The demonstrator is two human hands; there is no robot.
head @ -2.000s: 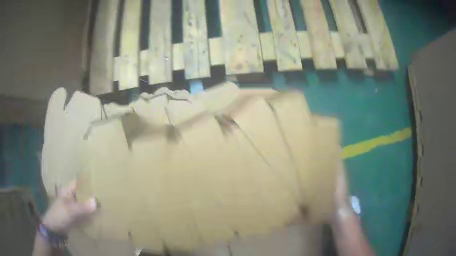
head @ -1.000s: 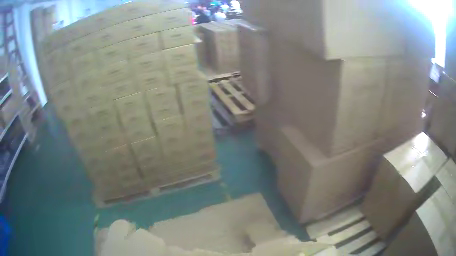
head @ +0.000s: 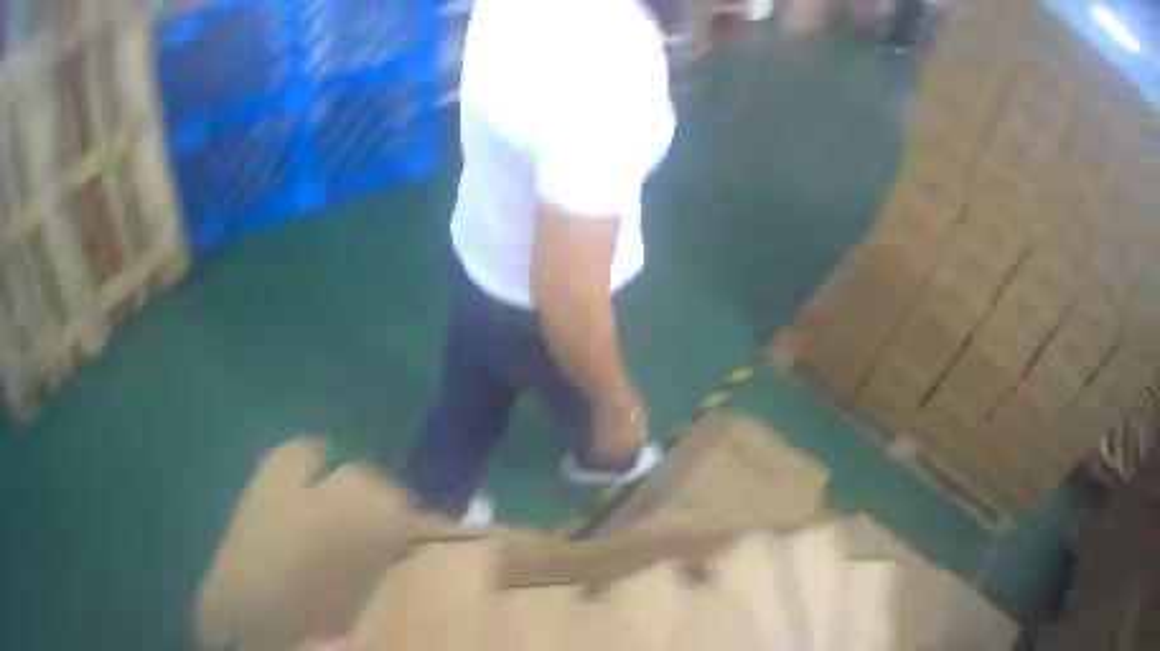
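A fanned stack of blanks (head: 611,598), brown cardboard with stepped, overlapping edges, spans the bottom of the view close to my body. A rounded flap (head: 305,541) sticks out at its left end, and a wider brown piece (head: 744,477) shows beyond its far edge. The stack is blurred and cut off by the lower edge of the picture. My hands cannot be made out; the stack and the picture's edge hide them.
A person (head: 560,165) in a white top and dark trousers stands or walks just beyond the stack. Blue plastic pallets (head: 305,108) and wooden pallets (head: 83,204) stand upright at left. Stacked cartons (head: 992,267) on a pallet stand at right. Yellow-black tape (head: 728,388) marks the green floor.
The view has swung from the pallet on the floor, past stacked cartons, to the person and the blue pallets. The stack stays in front of me, now low in view; my hands have left view.
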